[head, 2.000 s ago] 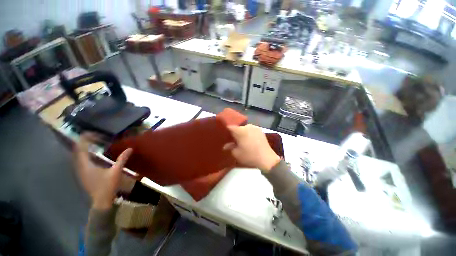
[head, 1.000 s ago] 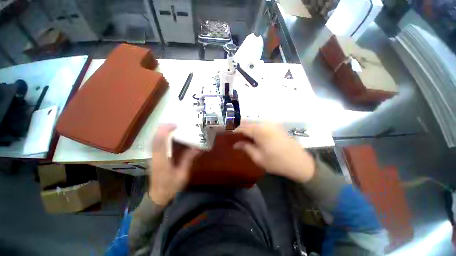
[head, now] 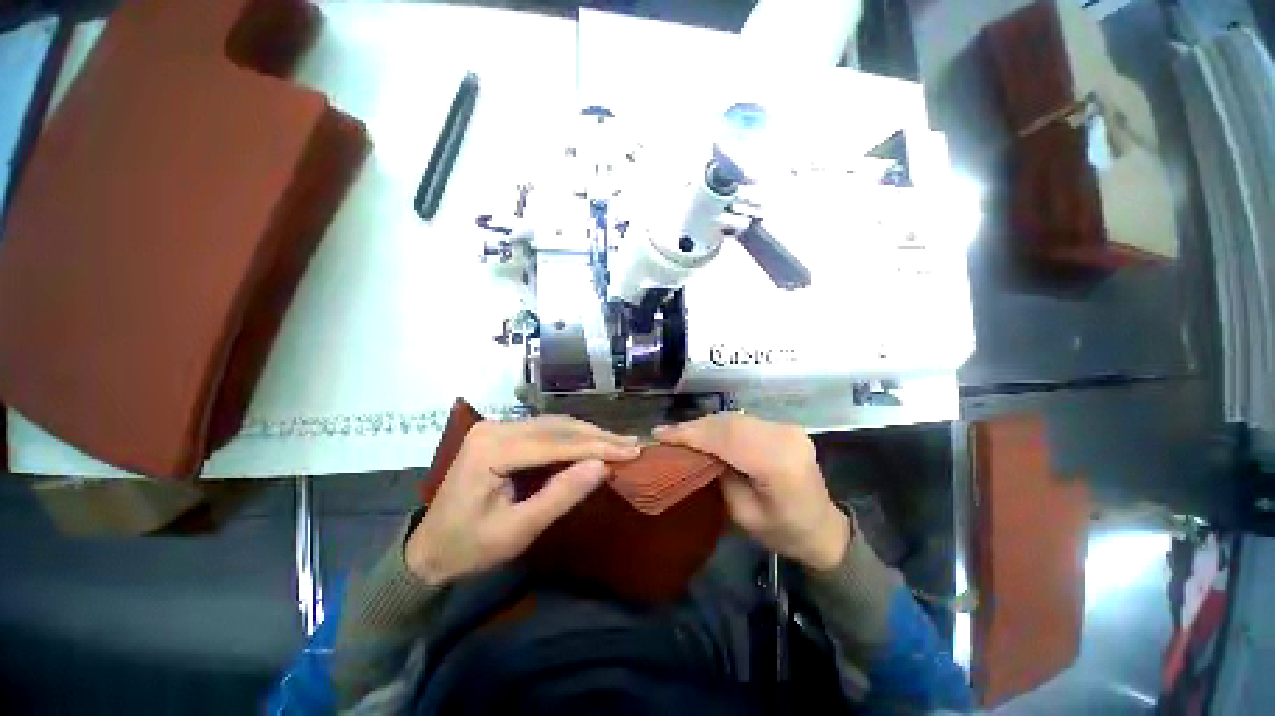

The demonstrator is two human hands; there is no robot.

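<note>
A red-brown leather panel [head: 629, 539] is bunched at the table's front edge and over my lap. A folded corner [head: 666, 478] of it, with lines across it, lies between my hands just below the sewing machine's needle area. My left hand [head: 524, 492] pinches the panel from the left, fingertips at the fold. My right hand [head: 762, 478] holds the fold from the right, fingertips close to the left ones. The white sewing machine [head: 825, 336] stands directly ahead, its round metal parts [head: 610, 353] just beyond my fingers. The panel's underside is hidden.
A thick stack of red-brown panels [head: 133, 238] lies on the white table at left, with a slim black stick [head: 448, 146] beside it. A tied bundle [head: 1077, 140] is at the upper right on the metal table [head: 1119, 343]. More panels [head: 1028, 560] lie at the lower right.
The view has turned from the side table to the machine and moved closer. Both hands brought the panel to the machine's front and now pinch a folded corner there.
</note>
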